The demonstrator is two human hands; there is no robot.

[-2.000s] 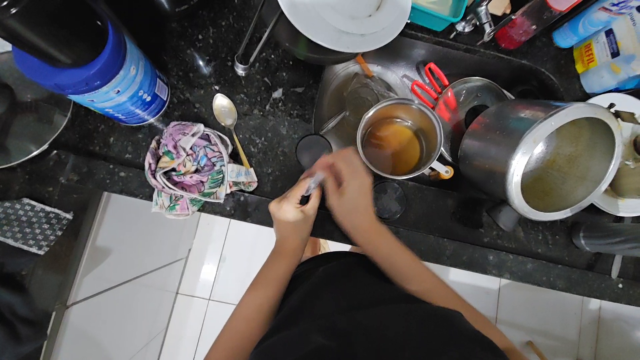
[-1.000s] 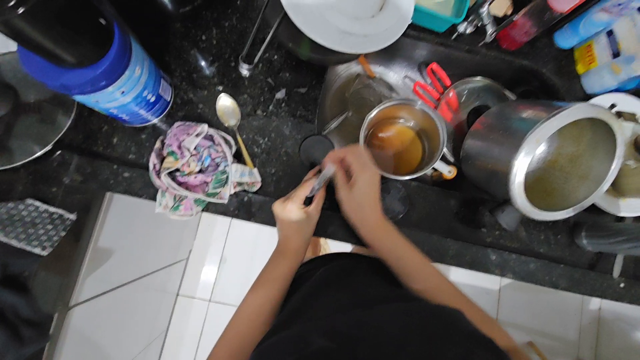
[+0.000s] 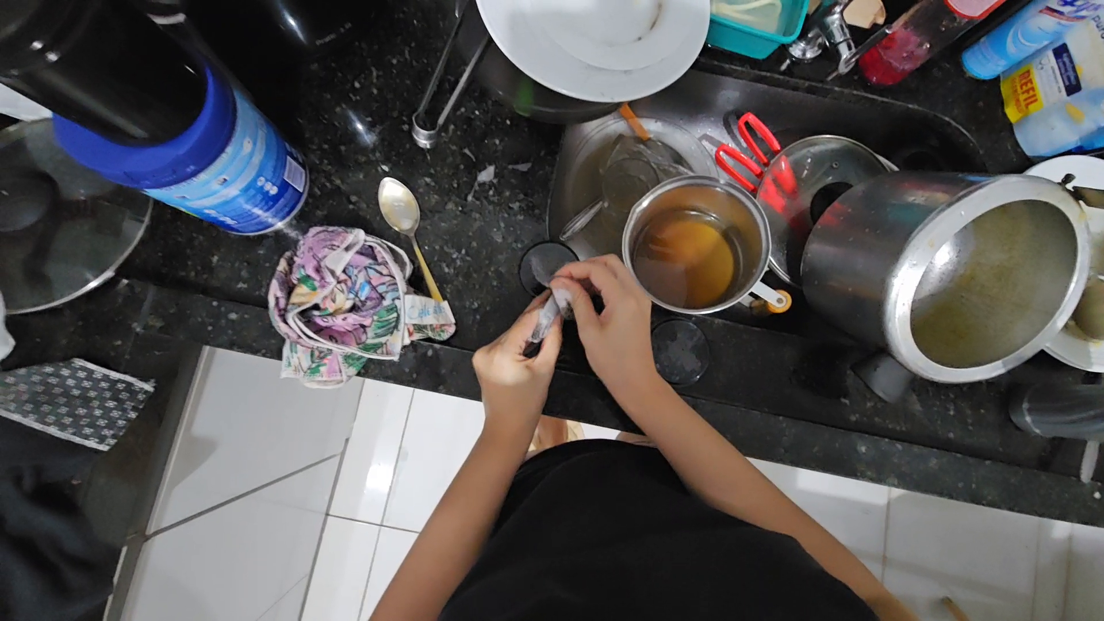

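Between both hands, over the counter's front edge, is a small slim grey-and-dark object (image 3: pixel 545 321), too blurred to name. My left hand (image 3: pixel 517 358) grips its lower part. The fingertips of my right hand (image 3: pixel 608 315) pinch whitish material at its upper end. Just behind the hands lies a round black lid or disc (image 3: pixel 547 262), partly covered by the fingers. A second dark disc (image 3: pixel 680 351) lies right of my right hand. A steel pot with amber liquid (image 3: pixel 690 250) stands beyond that hand. A crumpled floral cloth (image 3: pixel 341 297) and a metal spoon (image 3: pixel 399 205) lie to the left.
The sink (image 3: pixel 914 116) holds dishes, red-handled scissors (image 3: pixel 749 148) and a glass lid (image 3: pixel 824 185). A large pressure-cooker pot (image 3: pixel 871 250) lies tilted at right. White plates (image 3: pixel 595 39) are stacked behind. A blue container (image 3: pixel 250 172) and another glass lid (image 3: pixel 69 233) are at left.
The right fingers have shifted slightly around the small object's upper end, where whitish material now shows. Both hands stay together in nearly the same place.
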